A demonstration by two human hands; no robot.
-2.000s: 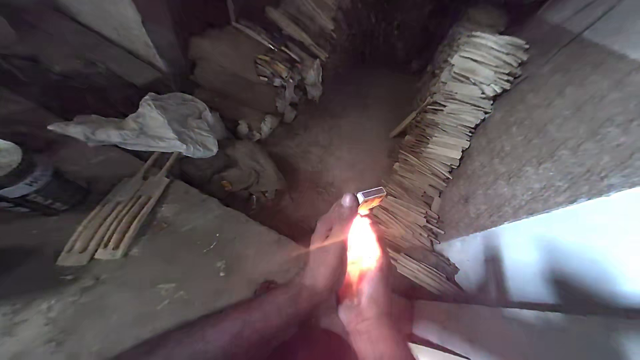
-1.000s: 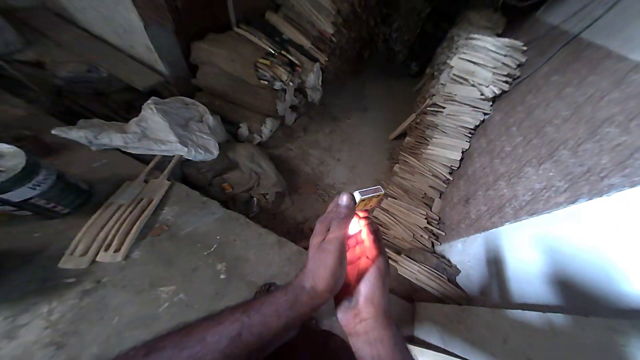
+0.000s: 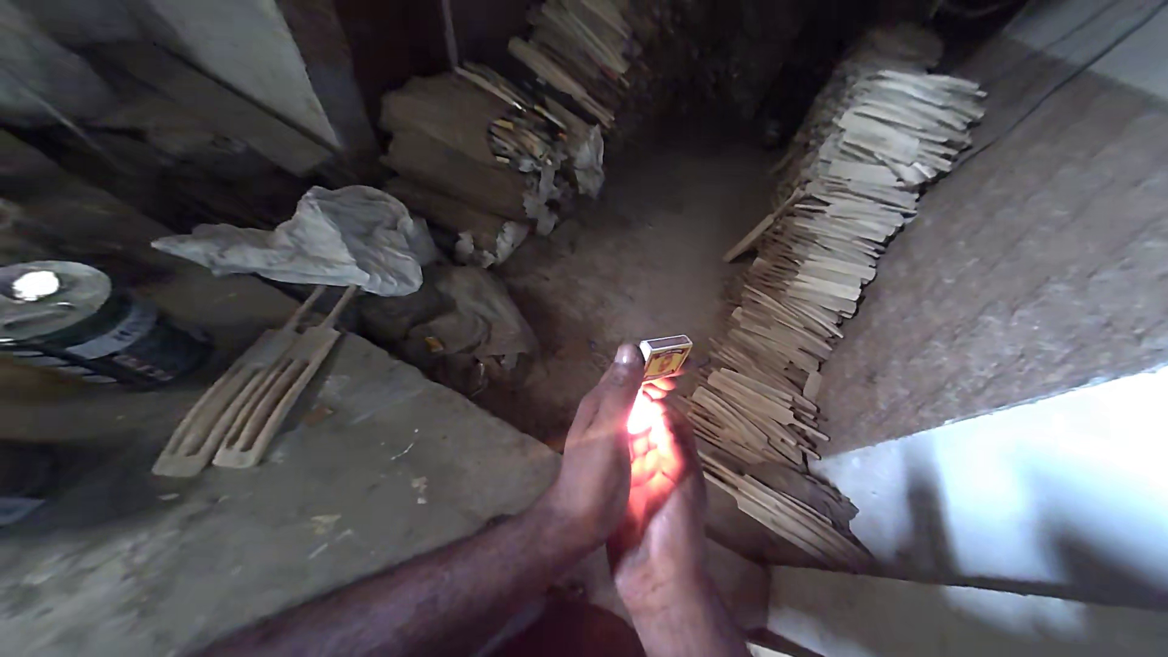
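My left hand [image 3: 598,438] and my right hand [image 3: 659,502] are cupped together at the centre, around a small bright flame [image 3: 644,415] that lights the palms red. A matchbox [image 3: 665,357] sticks up at the fingertips, by my left thumb, with its white end and yellow-red face showing. Whatever burns inside the cupped hands is hidden by the glare, so what my right hand holds cannot be made out.
Two slotted wooden pieces [image 3: 265,392] with thin handles lie on the concrete ledge [image 3: 383,493] at left, beside a crumpled plastic bag [image 3: 328,242] and a dark metal can [image 3: 100,319]. Thin wooden slats [image 3: 812,255] are stacked along the wall at right; sacks [image 3: 438,137] sit beyond.
The glow between my hands was large and glaring two seconds ago and is smaller now. My hands remain cupped together, with the matchbox at their tips.
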